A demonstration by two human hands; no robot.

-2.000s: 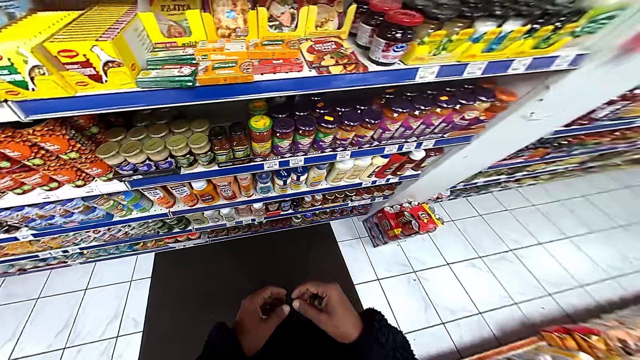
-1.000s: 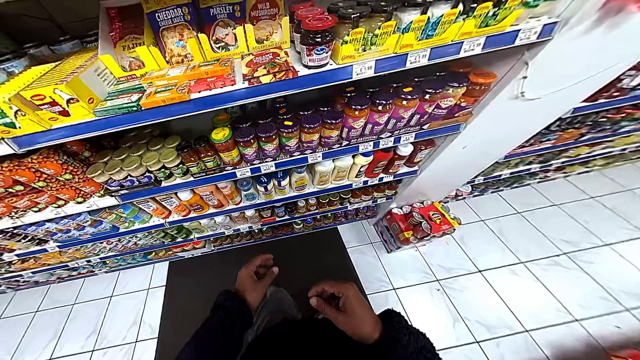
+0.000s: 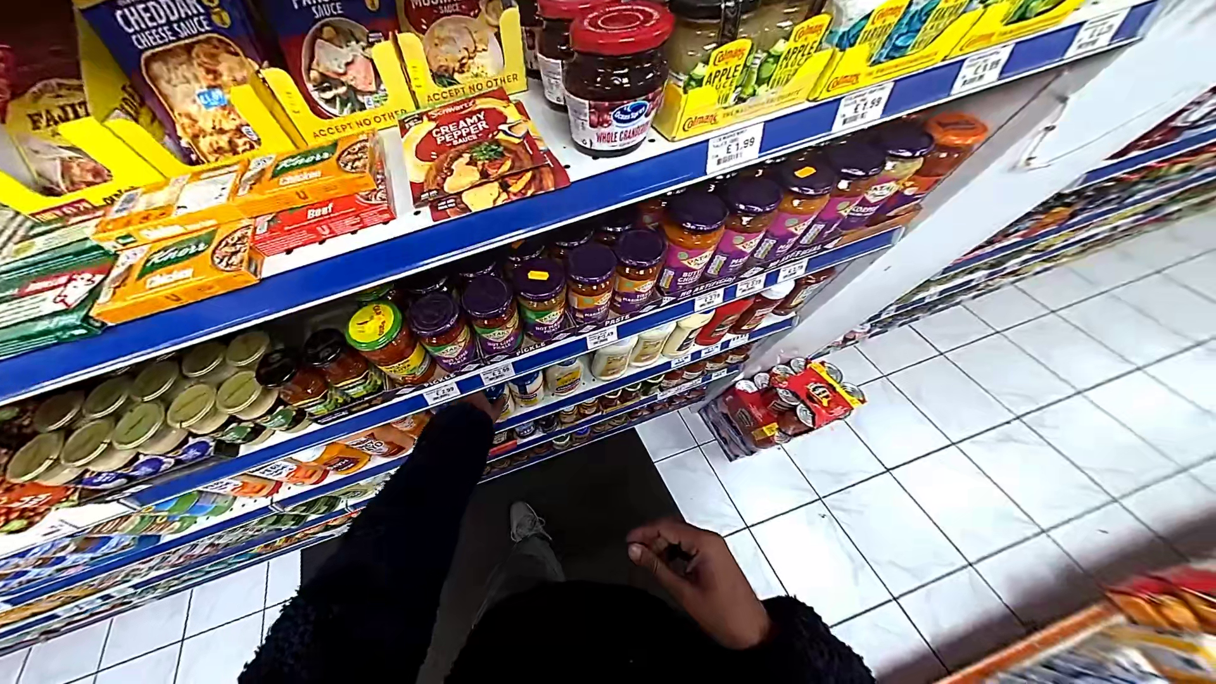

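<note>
My left hand reaches in at the shelf below the purple-lidded jars, beside a row of blue-labelled jars. The sleeve and the shelf edge hide most of it, so its grip does not show. In front of my body, over the dark mat, my right hand has its fingers loosely curled and shows nothing in them. Above my left hand stand Patak's jars with purple lids and a jar with a yellow-green lid.
The top shelf's blue edge juts out above my left arm, carrying Knorr boxes and a red-lidded cranberry jar. A shrink-wrapped pack of cans sits on the tiled floor by the white end panel. Packets stand at lower right.
My left hand has gone from in front of my body forward to the lower shelf. My right hand stays in front of me. The view has moved closer to the shelves.
</note>
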